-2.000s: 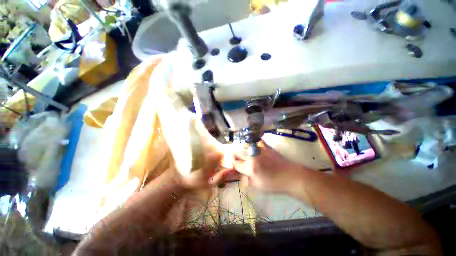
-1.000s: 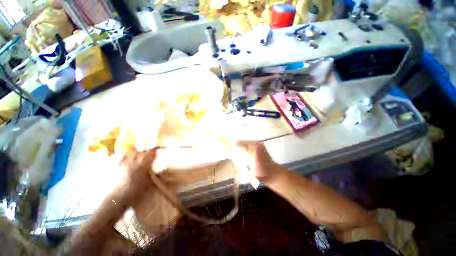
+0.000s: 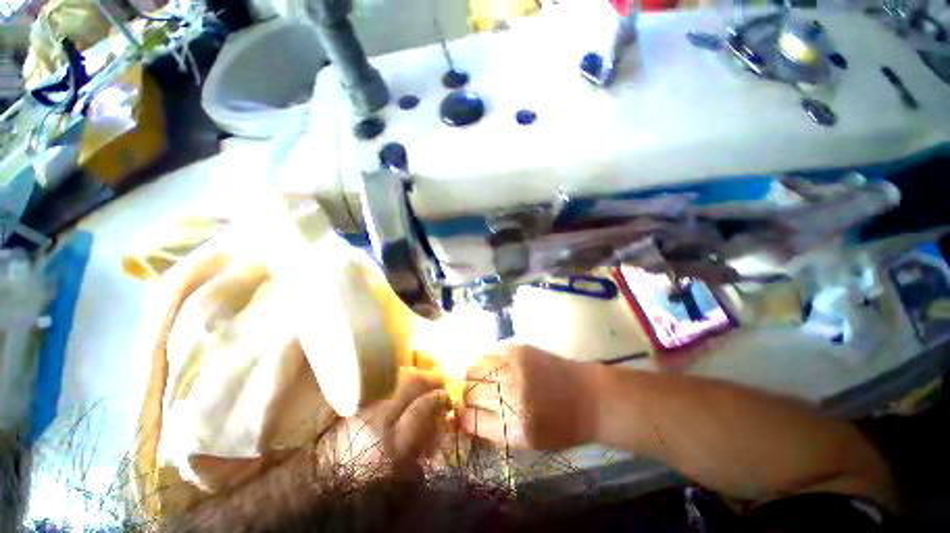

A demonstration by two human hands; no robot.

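The pale yellow fabric (image 3: 250, 344) lies in a large soft heap left of the needle, and part of it runs to my fingers. My left hand (image 3: 391, 422) holds the fabric's edge just in front of the needle area, its forearm blurred. My right hand (image 3: 526, 396) is closed on the same edge, close beside my left fingertips. The presser foot area (image 3: 500, 307) of the white sewing machine (image 3: 646, 115) is just beyond my right hand, in strong glare. Whether the fabric lies under the foot cannot be told.
A red-edged smartphone (image 3: 677, 307) with a lit screen lies under the machine arm. Dark thread snips (image 3: 589, 286) lie left of it. White crumpled scraps (image 3: 839, 307) lie to the right. A pale bin (image 3: 260, 83) and a yellow box (image 3: 125, 125) stand behind at the left.
A second ago my hands were apart near the table's front edge with the fabric spread between them. Now they are together by the needle, the fabric is heaped left, and the view is closer.
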